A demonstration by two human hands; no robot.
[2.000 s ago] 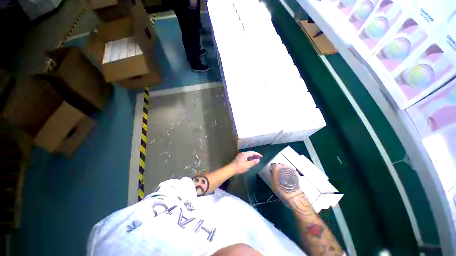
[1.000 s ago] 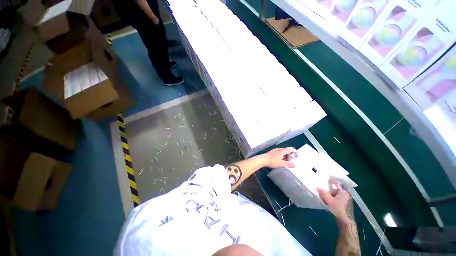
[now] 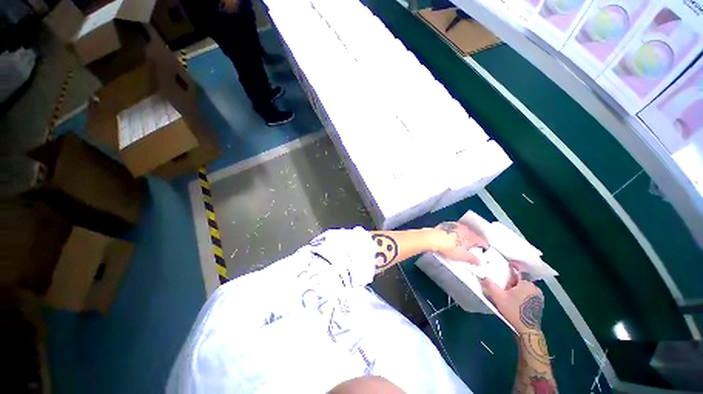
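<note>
A white carton (image 3: 455,281) lies on the dark green bench (image 3: 493,354) in front of me, its top open and its white flaps raised at the far side. My left hand (image 3: 461,242) reaches over the carton's left part, fingers at the opening. My right hand (image 3: 510,292) is at its right part, fingers bent onto a white piece (image 3: 493,265) in the opening. Whether this piece is a flap or an insert is unclear. Both hands are bare and touch the carton or this piece.
Closed white cartons (image 3: 393,115) stand in long rows ahead. Printed retail boxes (image 3: 644,58) line the raised shelf at the right. Brown shipping cartons (image 3: 166,146) stand on the blue floor at the left. A person (image 3: 250,61) in dark trousers stands beyond the rows. White slivers litter floor and bench.
Two seconds ago my left hand was off the carton; it came onto it. Since one second ago, the carton's top has opened, flaps raised, and both hands have moved closer together at the opening.
</note>
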